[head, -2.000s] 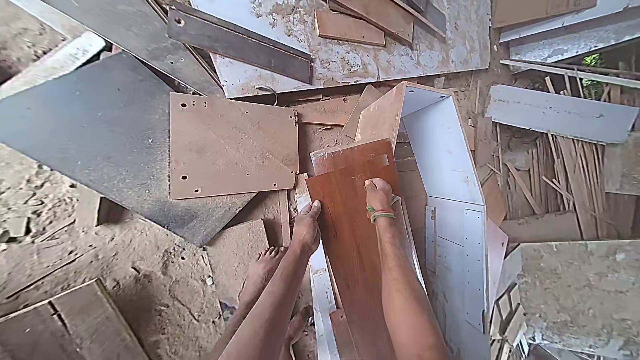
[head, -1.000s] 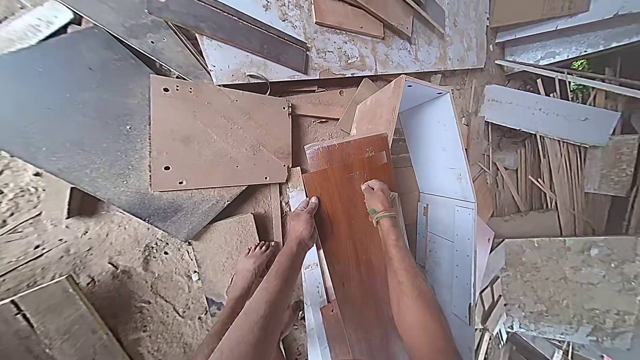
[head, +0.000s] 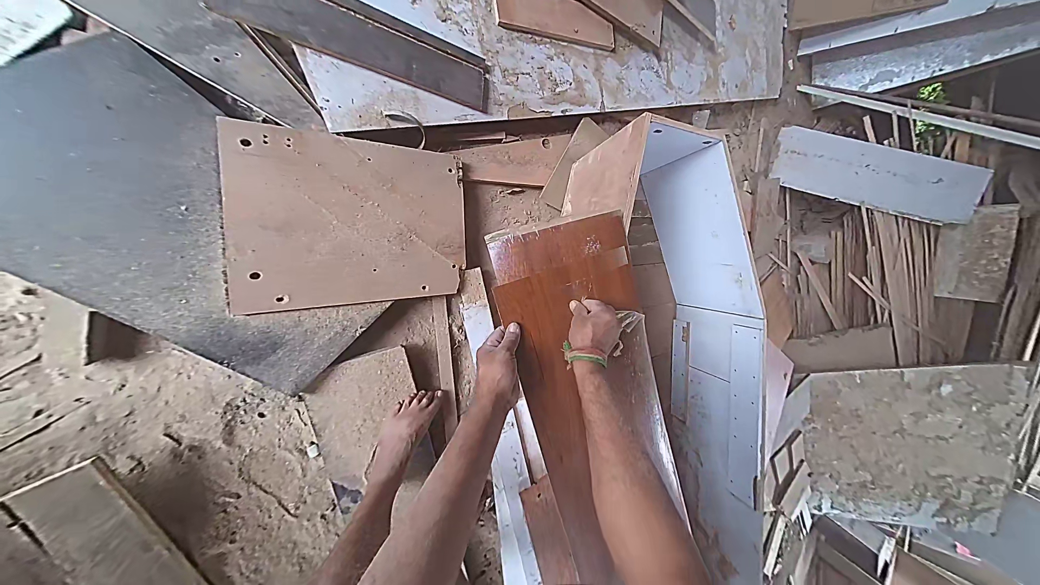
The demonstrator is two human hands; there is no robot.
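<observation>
A reddish-brown wood-grain board (head: 552, 382) lies lengthwise in front of me, its near end running out at the bottom of the view. A paler, glossy band crosses its far end. My left hand (head: 498, 366) holds the board's left edge, thumb on top. Over the board's right half, my right hand (head: 593, 327) is closed in a fist with a green and red band at the wrist. Crumpled clear film (head: 627, 323) sticks out beside this fist, which seems to grip it; the fingertips are hidden. A glossy sheet-like surface (head: 650, 390) shows right of the forearm.
A dusty brown panel with holes (head: 341, 219) and a large dark panel (head: 122, 187) lie to the left. Right of the board stands a white-lined cabinet frame (head: 703, 236). Thin wood strips (head: 877, 276) pile up farther right. My bare foot (head: 406, 422) rests on a panel.
My right fist has moved slightly toward me along the board. My left hand stays at the left edge.
</observation>
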